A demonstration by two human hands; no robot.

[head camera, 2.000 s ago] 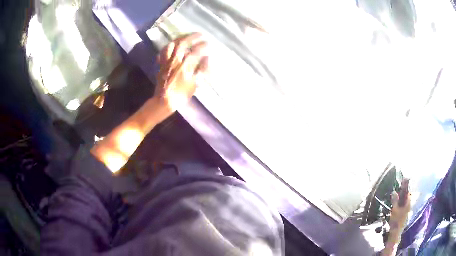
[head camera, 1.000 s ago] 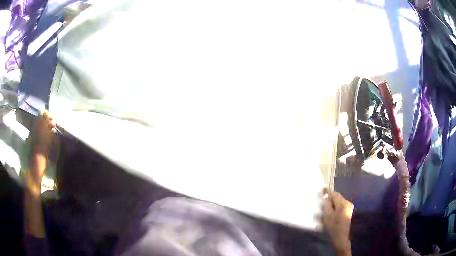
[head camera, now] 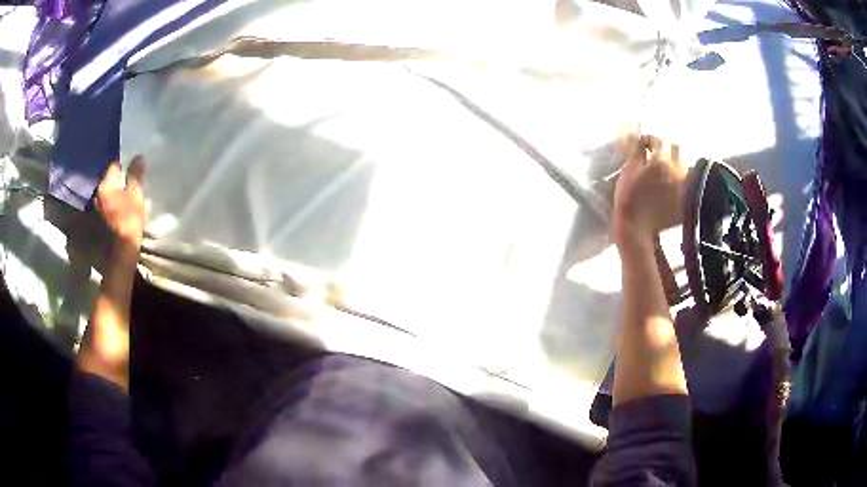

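Observation:
A large pale garment (head camera: 285, 181) lies spread over the table, partly washed out by sun, with a long seam running diagonally toward the right and folds along the near edge. My left hand (head camera: 122, 202) is at the garment's left edge, fingers partly spread; whether it pinches the cloth is unclear. My right hand (head camera: 648, 185) is at the garment's right side, fingers bent at the cloth, their grip unclear in the glare. The dark iron (head camera: 727, 238) stands tipped just right of my right hand, with its red handle (head camera: 763, 233) facing right.
Blue-purple table cover (head camera: 87, 143) shows at the left. The lumpy iron cord (head camera: 780, 380) runs down at the right. Dark and purple cloth (head camera: 819, 257) hangs at the right edge. Purple and pale cloth is heaped at the left. Another person's hand (head camera: 841, 46) shows at the far right.
The garment's near part has gone from a raised, blurred sheet to lying folded along the edge. My right hand has moved up and away from the near corner; my left has moved slightly right and up.

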